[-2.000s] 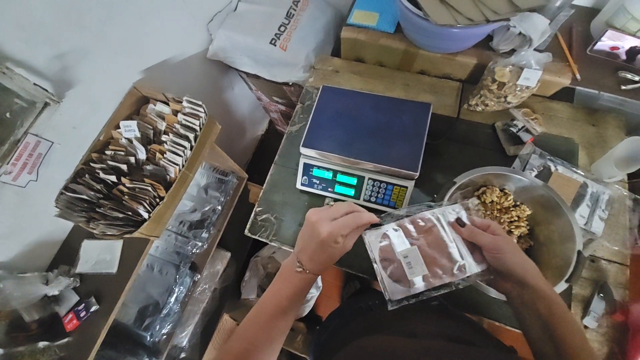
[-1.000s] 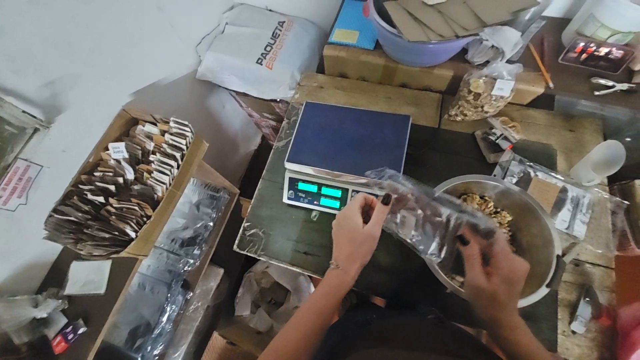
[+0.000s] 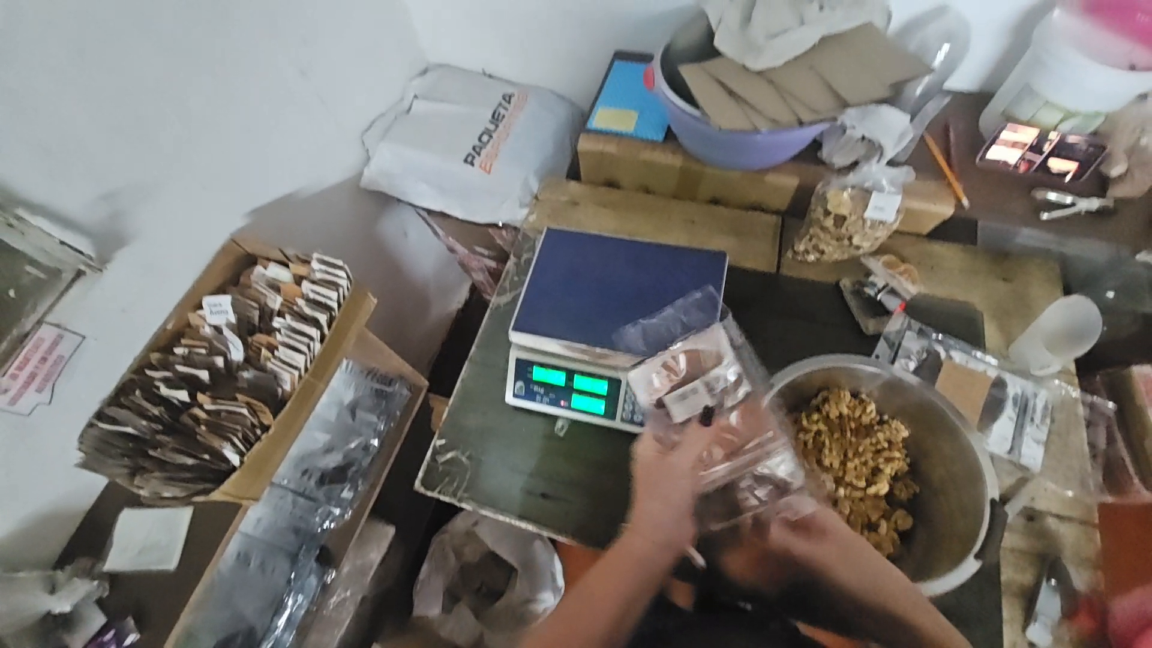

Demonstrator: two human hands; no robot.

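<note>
Near the scale's lower right corner, my left hand (image 3: 670,477) grips a clear plastic pouch (image 3: 711,405) that bears a white label. My right hand (image 3: 792,540) is blurred at the pouch's lower end; its fingers are partly hidden, and whether it grips the pouch does not show. The pouch overlaps the corner of the digital scale (image 3: 621,283), whose green displays are lit. Right of the hands stands a round metal pot (image 3: 958,468) with shelled walnuts (image 3: 855,459) in it.
At left are a cardboard box (image 3: 346,337) of packed pouches and a box of silvery packets (image 3: 315,477). Behind stand a purple basin (image 3: 738,144) and a knotted bag of dried slices (image 3: 846,216). A plastic cup (image 3: 1057,333) and flat pouches (image 3: 976,387) lie right.
The pouch, held flat over the table's front between both hands two seconds ago, is now tilted up beside the scale. My right hand has moved to its lower end.
</note>
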